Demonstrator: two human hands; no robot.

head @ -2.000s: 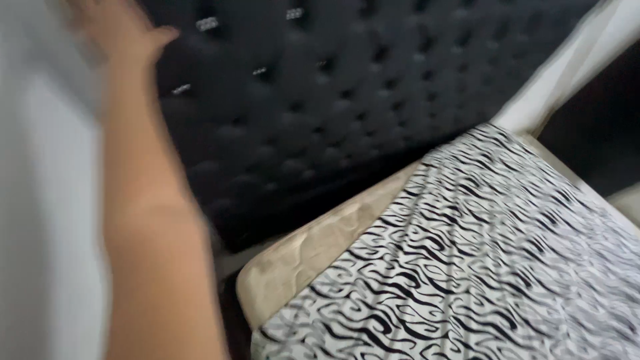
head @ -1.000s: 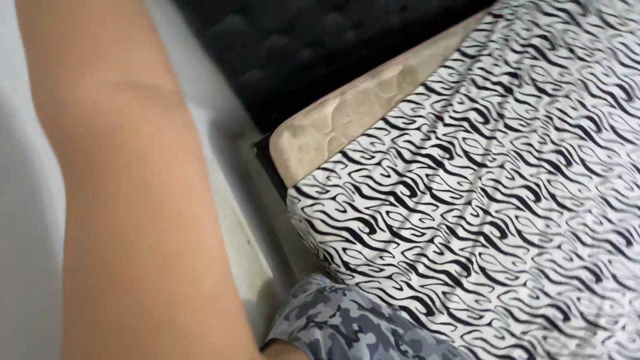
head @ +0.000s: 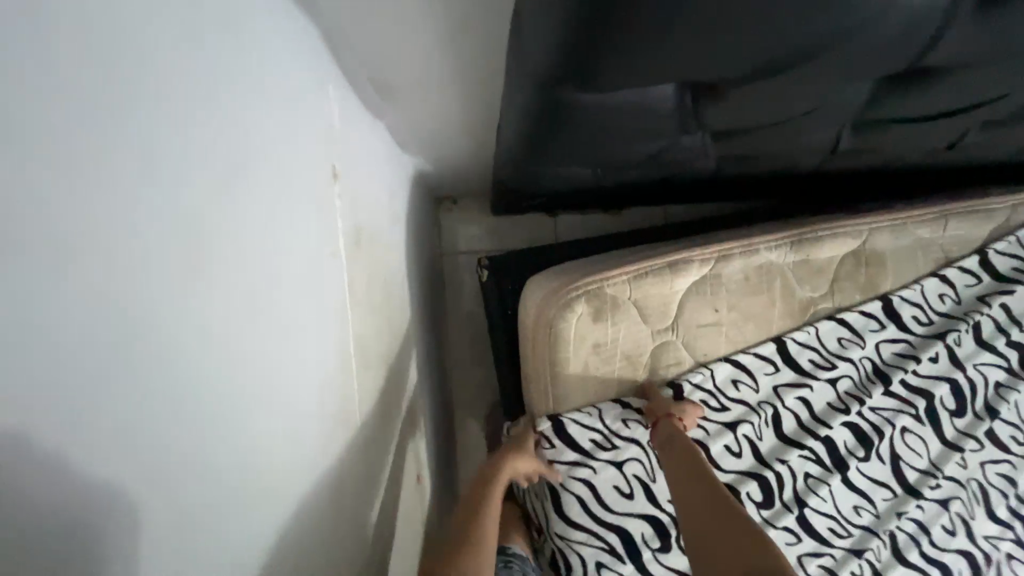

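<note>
A black-and-white patterned sheet (head: 816,432) covers much of a beige quilted mattress (head: 720,312), whose far corner and edge are bare. My left hand (head: 524,460) is at the sheet's corner beside the mattress side, fingers partly spread; blur hides whether it grips the cloth. My right hand (head: 674,406) lies at the sheet's upper edge, its fingers over the border with the bare mattress. Whether those fingers pinch the fabric is not plain. A red band circles the right wrist.
A black bed base (head: 500,336) juts out past the mattress corner. Behind it stands a black padded headboard (head: 720,104), apart from the base at this corner. A white wall (head: 200,240) rises on the left, with a narrow strip of tiled floor (head: 468,320) between.
An arm reached up toward the headboard and wall in the earliest frame; now both hands are down at the sheet's edge. The view has shifted left, showing more wall.
</note>
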